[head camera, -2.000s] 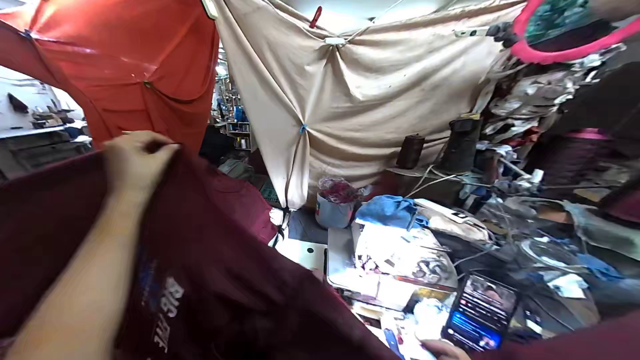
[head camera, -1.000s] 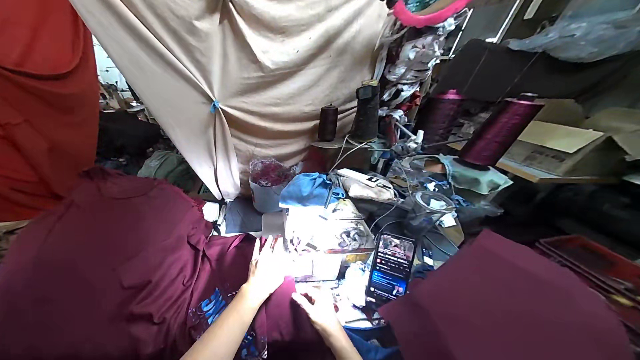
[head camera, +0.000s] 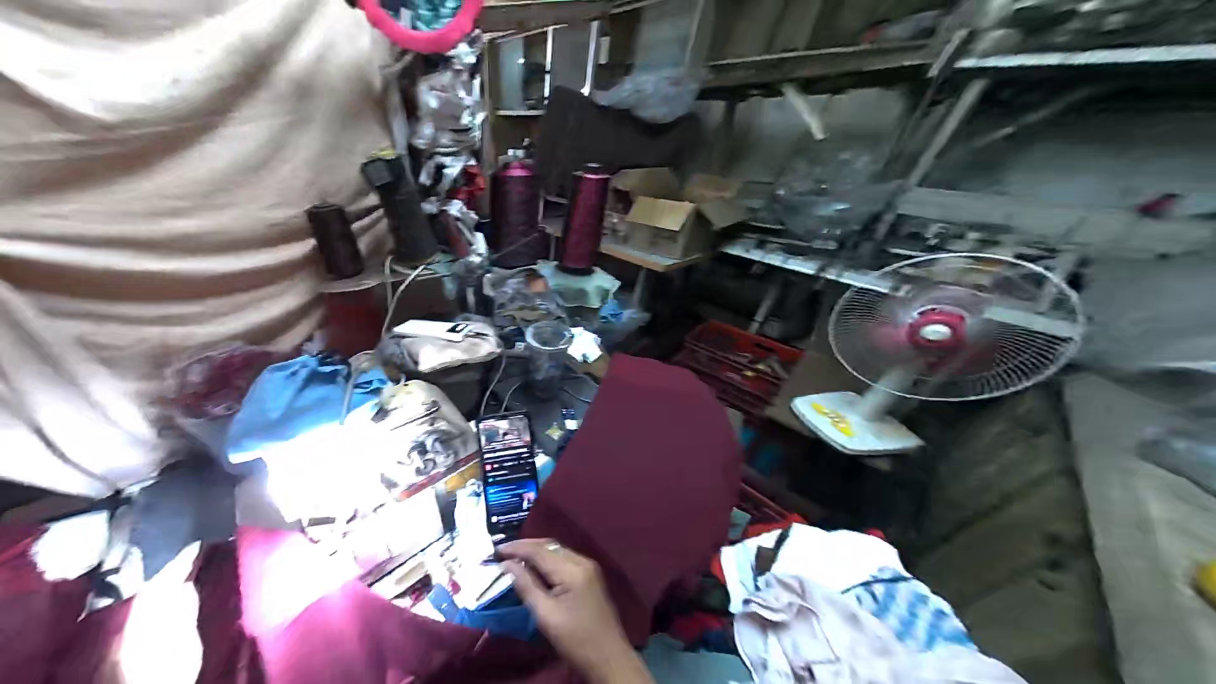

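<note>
My right hand (head camera: 562,591), with a ring on one finger, is at the lower end of an upright smartphone (head camera: 509,473) with a lit screen. Its thumb and forefinger are a little apart, and nothing shows between them. Beside the phone and hand stands a curved maroon fabric piece (head camera: 655,465). More maroon fabric (head camera: 380,635) spreads along the bottom left under a strong light. A pale, overexposed shape (head camera: 163,617) at the lower left may be my left hand or forearm; its fingers cannot be made out. Left of the phone, glare hides most of the sewing machine (head camera: 351,484).
Behind are blue cloth (head camera: 285,404), a clear plastic cup (head camera: 548,347) and maroon thread cones (head camera: 583,223). To the right, a white fan (head camera: 940,328) stands past a red crate (head camera: 741,356). White and blue garments (head camera: 836,598) lie in front. A beige curtain (head camera: 171,209) hangs at left.
The view has swung right, bringing the fan into sight. Two seconds ago my left hand held up maroon fabric; one second ago both hands were on it. Now my right hand is by the phone.
</note>
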